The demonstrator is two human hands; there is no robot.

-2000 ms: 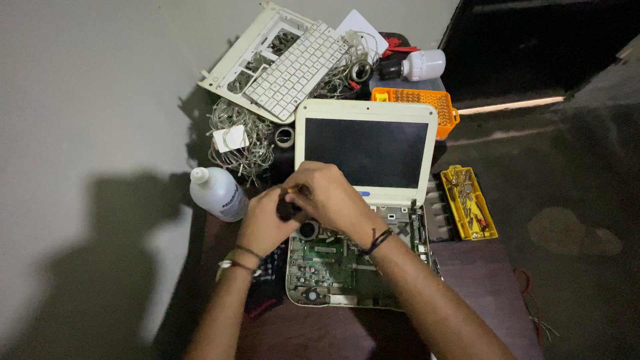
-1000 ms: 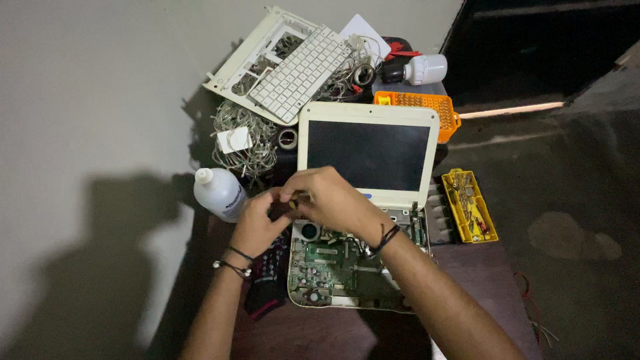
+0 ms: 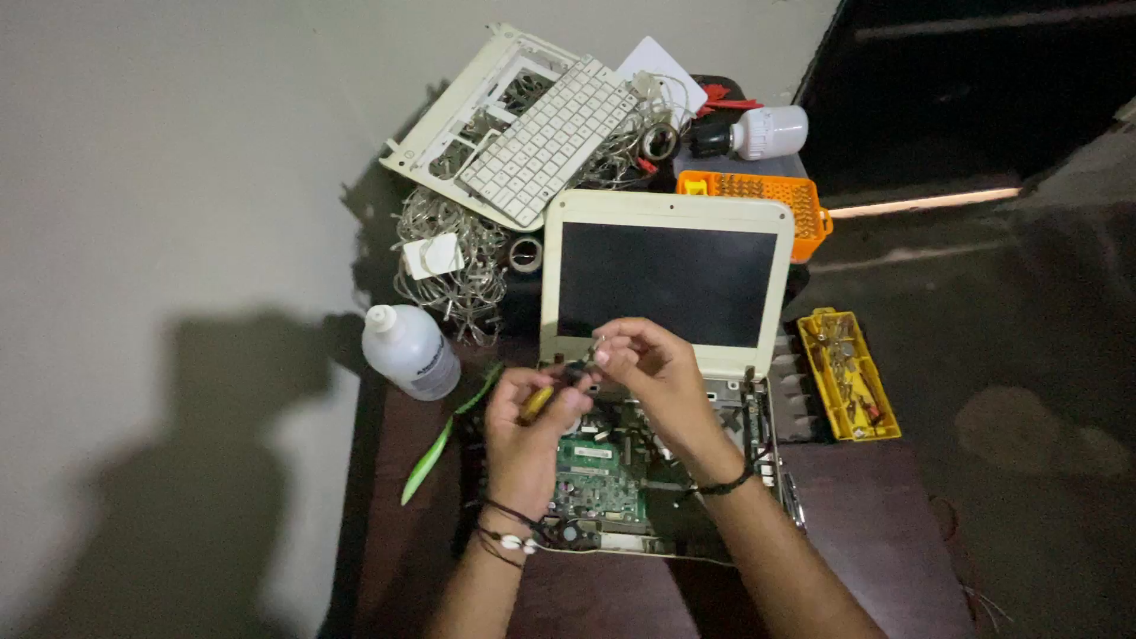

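Note:
An opened white laptop [image 3: 667, 197] has its dark screen raised and its green circuit board [image 3: 599, 475] bare. Over the board's upper left, my left hand [image 3: 532, 426] grips a small tool with a yellow and dark handle [image 3: 538, 403]. My right hand [image 3: 652, 373], just to the right and in front of the screen's lower edge, pinches a small metallic piece at the tool's upper end; its exact kind is too small to tell. A bright green, slender tool [image 3: 431, 463] lies on the table left of the laptop.
A white plastic bottle [image 3: 410, 355] stands left. Behind are tangled wires [image 3: 453, 297], a loose keyboard [image 3: 550, 140] on a laptop casing [image 3: 426, 133], tape rolls [image 3: 524, 255], a light bulb [image 3: 772, 133] and an orange bit case [image 3: 812, 213]. A yellow tray [image 3: 849, 374] of small parts is right.
My hands were close together around a dark item; now they are slightly apart, with a yellow-handled tool showing. A green slender tool now shows left of the laptop.

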